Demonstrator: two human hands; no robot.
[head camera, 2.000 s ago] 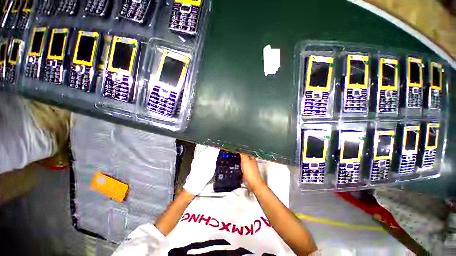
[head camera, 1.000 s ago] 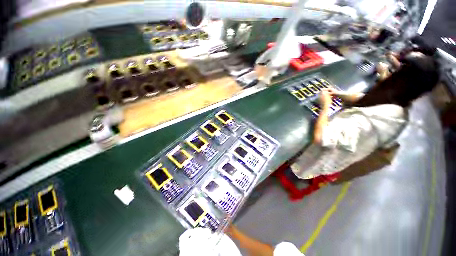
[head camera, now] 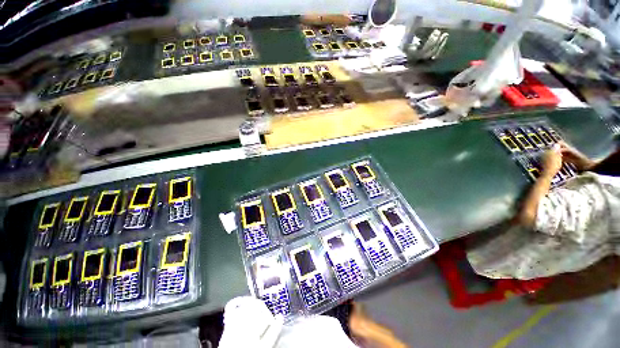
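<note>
A clear tray (head camera: 328, 240) of keypad phones in two rows lies at a slant on the green surface. Its phones have dark screens, and glare covers some lower ones. A white scrap (head camera: 228, 221) lies by its left edge. My left hand (head camera: 246, 325), in a white glove, is at the bottom edge by the tray's near-left corner. Whether it grips the tray cannot be told. My right hand (head camera: 367, 327), bare, shows small and blurred at the bottom, below the tray's near edge; its fingers and anything in them cannot be made out.
Another phone tray (head camera: 112, 253) lies to the left. A white rim (head camera: 163, 162) edges the green line. A small capped bottle (head camera: 250, 136) and a plywood shelf (head camera: 340, 126) with phones are beyond. At right, a person's hand (head camera: 554, 160) is over another tray near a red bin (head camera: 529, 92).
The view has swung up from my lap toward the line and shelf. The black handheld seen earlier between my hands is not clearly visible. The tray's edge now lies closer to the white scrap.
</note>
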